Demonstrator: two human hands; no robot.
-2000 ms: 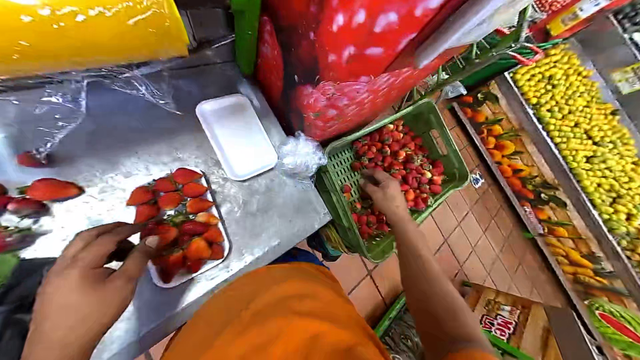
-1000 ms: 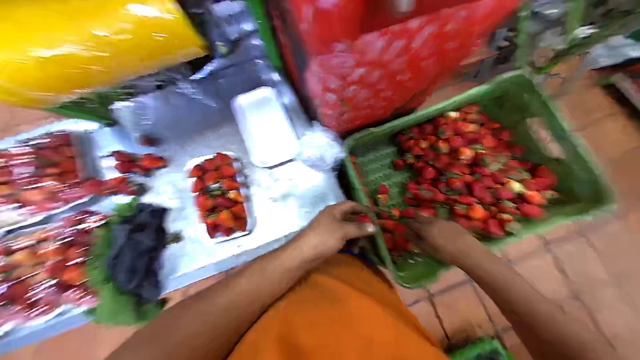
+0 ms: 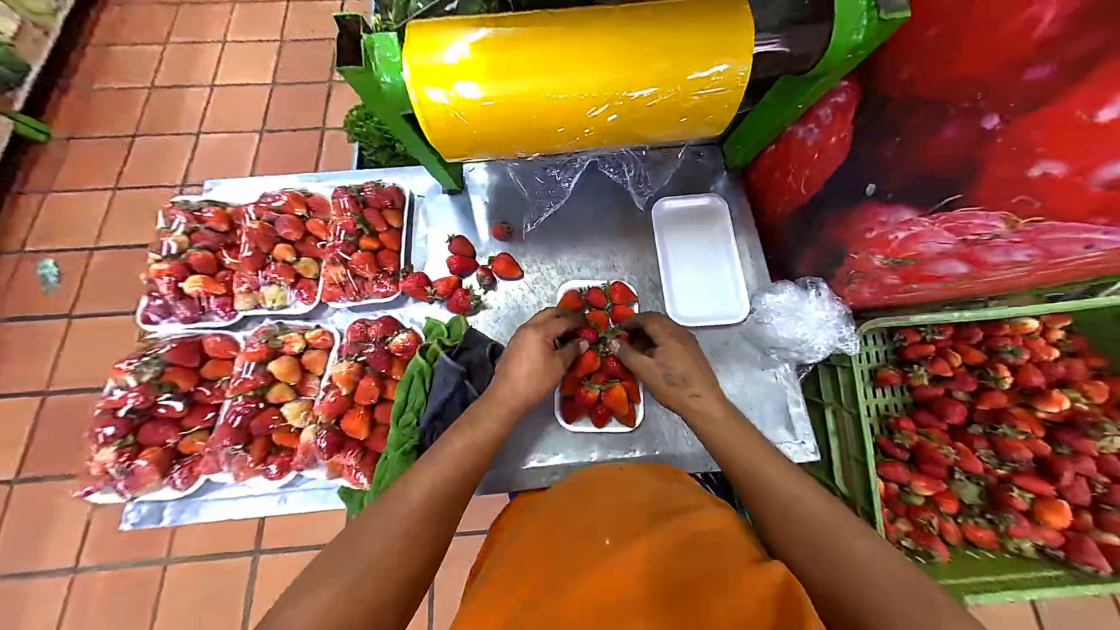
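Note:
A white foam tray (image 3: 598, 427) full of strawberries (image 3: 614, 398) lies on the metal table before me. My left hand (image 3: 544, 352) touches berries at the tray's left side, fingertips bent over them. From the right, my right hand (image 3: 667, 360) has its fingers on berries near the tray's middle. Whether either hand grips a single berry cannot be told, as the fingers cover them. An unfilled white foam tray (image 3: 700, 260) lies to the upper right, beside a crumpled ball of plastic film (image 3: 801, 322). Loose strawberries (image 3: 461, 265) are scattered left of the filled tray.
Film-wrapped strawberry trays (image 3: 278, 249) cover the table's left part, near green and dark cloths (image 3: 455, 385). A yellow film roll (image 3: 577, 79) sits on a green stand (image 3: 398, 96) at the back. On the right is a green crate (image 3: 868, 420) of strawberries, under a strawberry-printed panel (image 3: 980, 254).
Both hands have moved from the green crate to the strawberry tray on the table. The view has swung left.

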